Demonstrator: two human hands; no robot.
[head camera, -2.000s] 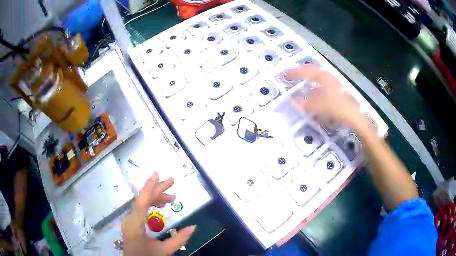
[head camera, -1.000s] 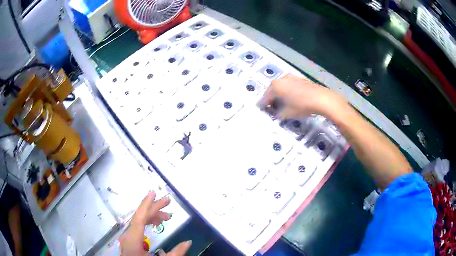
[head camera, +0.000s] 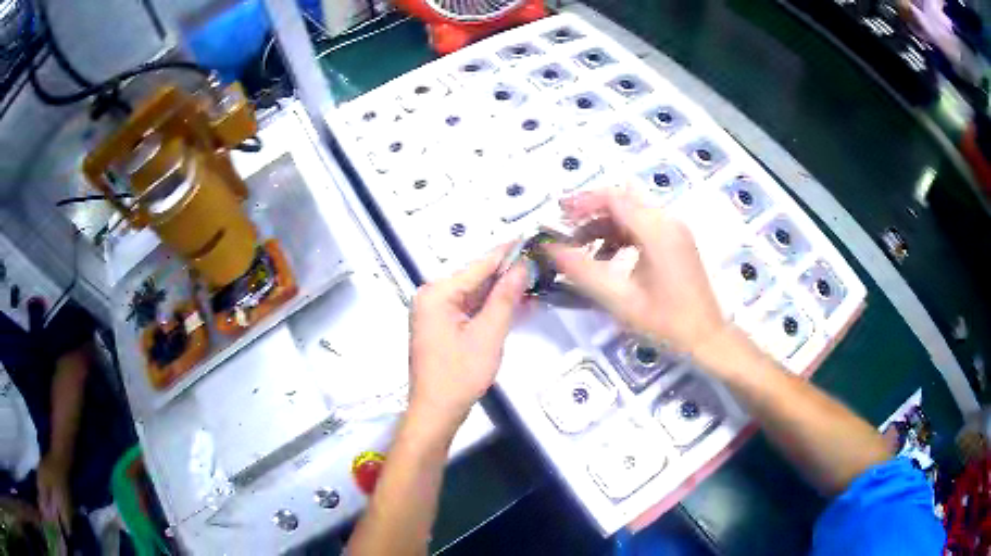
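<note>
A small dark watch part (head camera: 540, 261) with a pale edge is held between my two hands above the white blister tray (head camera: 543, 337). My left hand (head camera: 462, 331) pinches its left side between thumb and fingers. My right hand (head camera: 652, 272) has its fingers on its right side. The fingers cover much of the part, so its exact kind cannot be told. Flat pale rounded squares with dark round centres (head camera: 580, 395) lie in rows in the tray around my hands.
At the left stands the press, its gold-orange head (head camera: 201, 217) above two orange fixtures (head camera: 174, 345); the right fixture holds a watch body (head camera: 248, 285). A red emergency stop (head camera: 369, 471) is beside my left forearm. An orange-red fan (head camera: 467, 27) stands behind the tray. A person's arm (head camera: 60, 424) shows at far left.
My left hand has moved up and right from over the press's front controls to the tray. My right hand has come in to meet it, and both now hold the dark part. The view has shifted.
</note>
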